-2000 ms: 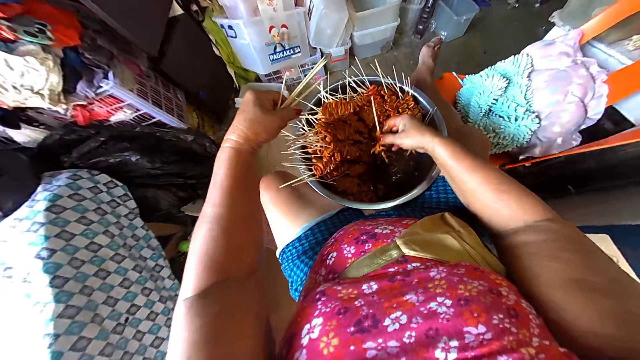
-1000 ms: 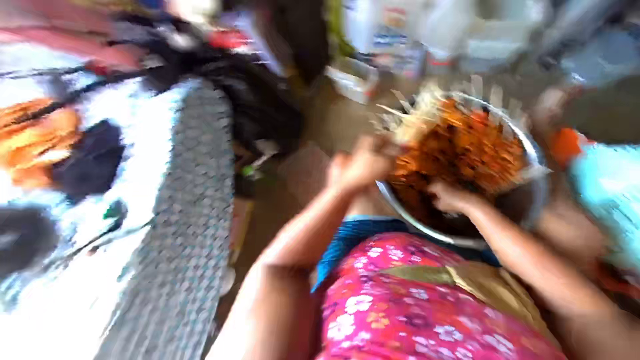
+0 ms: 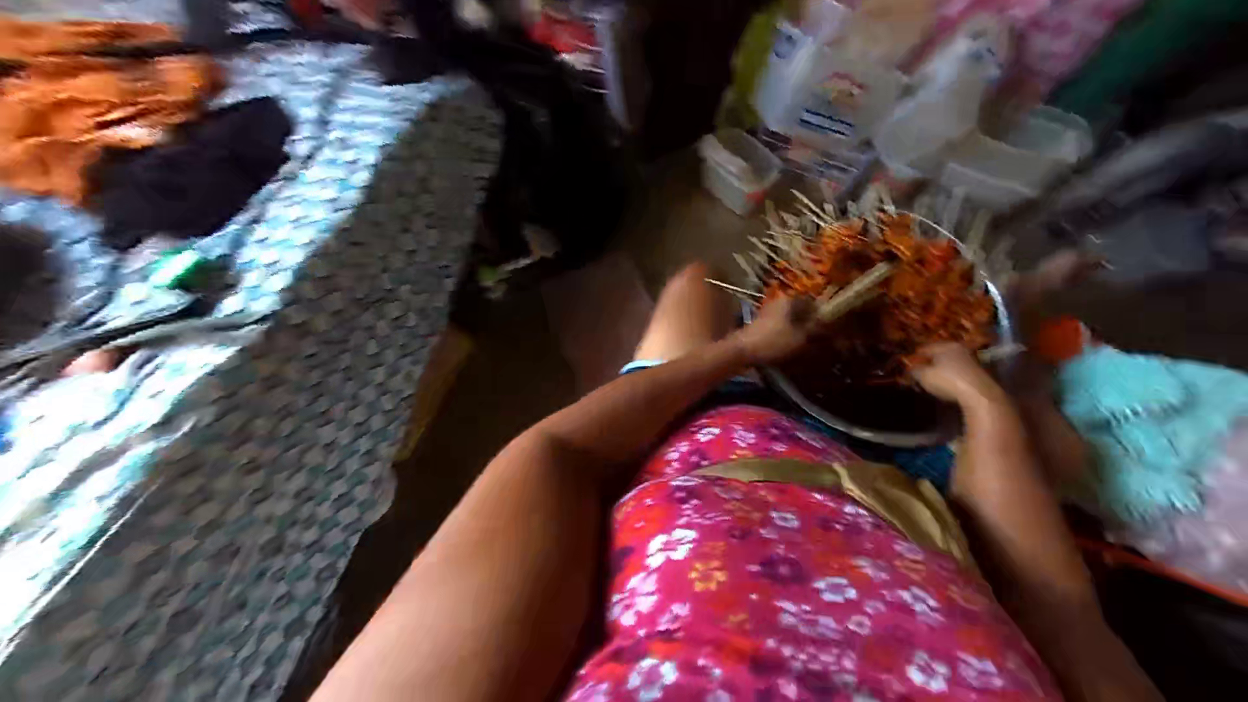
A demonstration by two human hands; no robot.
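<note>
A round metal basin (image 3: 858, 429) rests at my lap, holding reddish-orange skewered food (image 3: 916, 283) with many thin sticks poking out over its far and left rim. My left hand (image 3: 775, 331), at the basin's near left side, is closed around a bundle of pale wooden sticks (image 3: 853, 292) that points up and right over the food. Inside the near right side of the basin, my right hand (image 3: 946, 370) touches the food; blur hides whether its fingers grip a piece. Dark sauce shows at the basin's bottom near me.
A bed or table with a checkered cover (image 3: 292, 390) runs along the left, bearing orange cloth (image 3: 107, 107) and a dark cloth (image 3: 195, 171). Plastic containers (image 3: 1014, 156) stand beyond the basin. At right lies a turquoise textured cloth (image 3: 1141, 419). A black plastic bag (image 3: 556, 146) sits behind the cover.
The view has swung left, bringing in more of the checkered cover. My left hand, with its sticks, has moved from beyond the basin's upper left rim to its near left side.
</note>
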